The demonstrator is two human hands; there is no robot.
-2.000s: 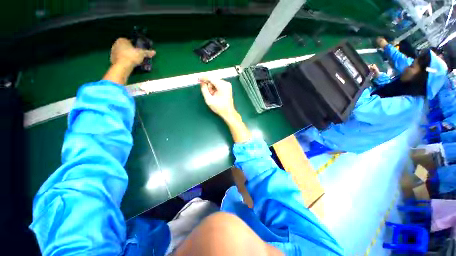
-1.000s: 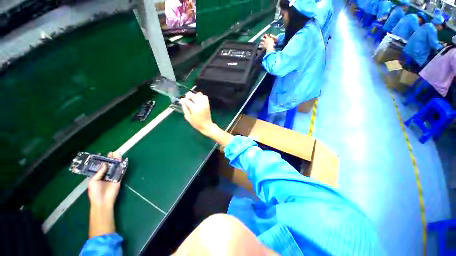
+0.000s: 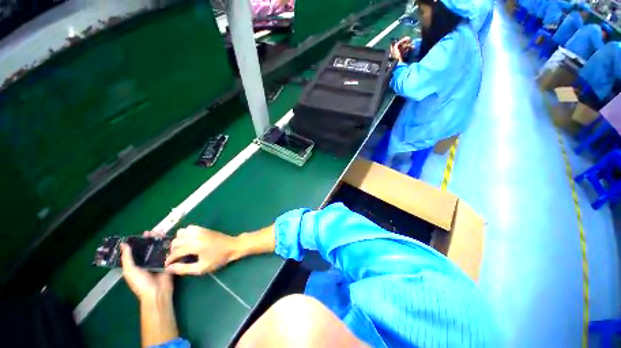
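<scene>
My left hand (image 3: 148,280) holds a dark phone unit (image 3: 144,250) from below, with its thumb on the upper side, over the white rail at the lower left. Circuit board shows at the phone unit's left end. My right hand (image 3: 203,250) has its bent fingers on the right end of the same unit and hides that end. I cannot tell whether a rear frame lies on the unit. A stack of rear frames (image 3: 301,161) with pale rims and a dark centre lies on the green bench beside the rail.
A black tray stack (image 3: 333,100) stands beyond the frames. Another phone unit (image 3: 213,150) lies on the green conveyor behind the white rail (image 3: 214,182). A grey post (image 3: 248,75) rises at the rail. An open cardboard carton (image 3: 402,197) is beside the bench. A seated person in blue works farther along.
My right hand has moved from the rear frames, where it held a clear-centred frame raised, down left to the phone unit. My left hand still holds the unit. The view has shifted slightly.
</scene>
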